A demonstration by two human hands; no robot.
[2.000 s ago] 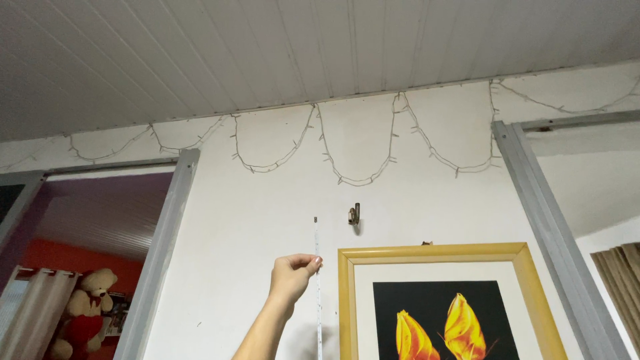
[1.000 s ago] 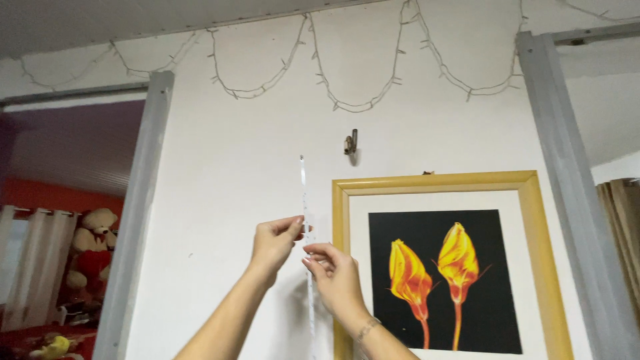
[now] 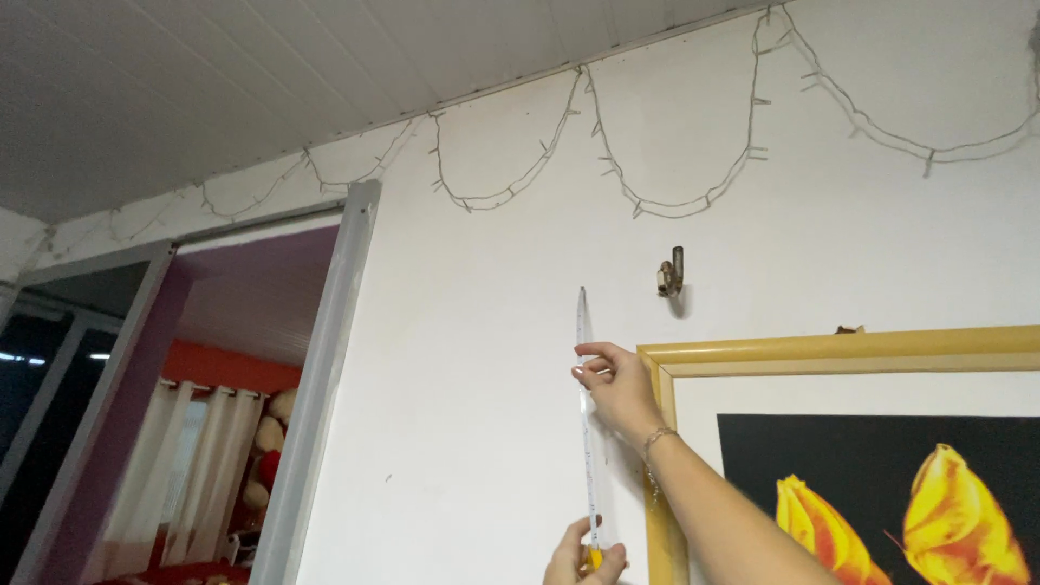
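Note:
A white measuring tape blade (image 3: 587, 455) stands nearly vertical against the white wall, with a metal tip at its top. My right hand (image 3: 621, 386), a chain bracelet at its wrist, pinches the blade a little below that tip. Lower down, at the bottom edge of the view, my left hand (image 3: 581, 556) holds a small yellow piece (image 3: 595, 558) at the blade's lower end; the rest of that piece is hidden by the fingers or cut off. The yellow wooden frame (image 3: 660, 455) of a flower picture is just right of the blade, partly behind my right forearm.
A metal wall hook (image 3: 671, 275) sticks out above the picture. A string of lights (image 3: 626, 187) hangs in loops below the ceiling. At the left, a grey door frame (image 3: 325, 366) borders an opening onto a room with a curtain (image 3: 203, 471) and a partly visible stuffed toy (image 3: 270, 435).
My left hand has gone from the upper part of the blade down to its lower end. My right hand, out of view two seconds ago, now pinches the blade near the top.

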